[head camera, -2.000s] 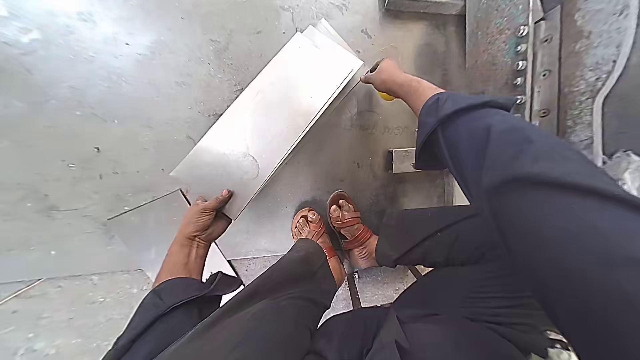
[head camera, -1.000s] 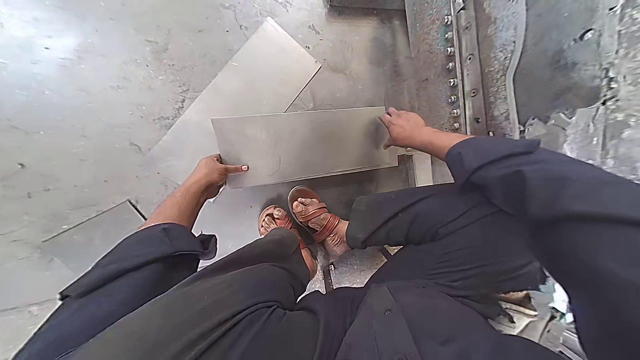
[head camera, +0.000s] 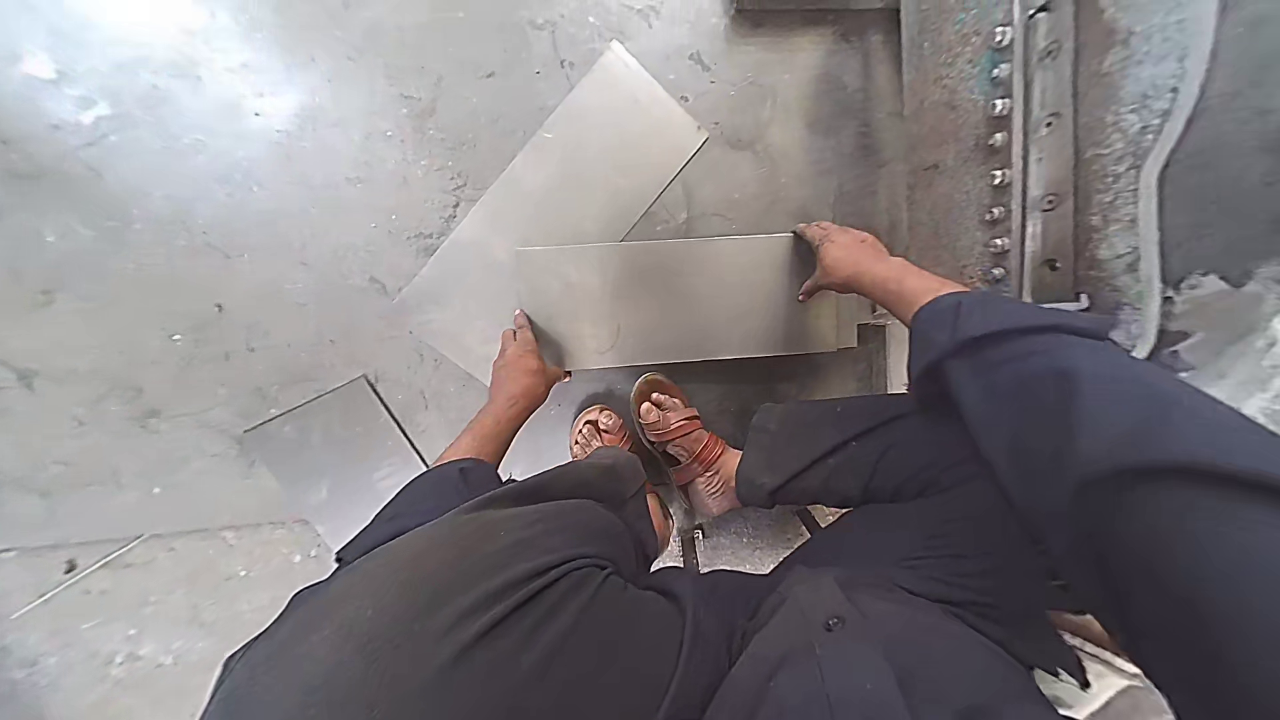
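A rectangular sheet metal plate lies roughly level across the view in front of my sandalled feet. My left hand grips its left end, with fingers at the edge. At the opposite end, my right hand holds the upper right corner between thumb and fingers. Partly beneath this plate, a second sheet metal plate lies slantwise on the metal surface. Another flat metal piece rests at the lower left, partly hidden by my left sleeve.
A riveted or bolted steel machine part runs along the right side. A small metal block stands beside the held plate's right end. A dark metal bar lies at the top. My sandalled feet are just below the plate.
Two seconds ago the plates were held slanted together, with something yellow at my right hand. One plate is now turned level between both hands, and another lies slanted behind it.
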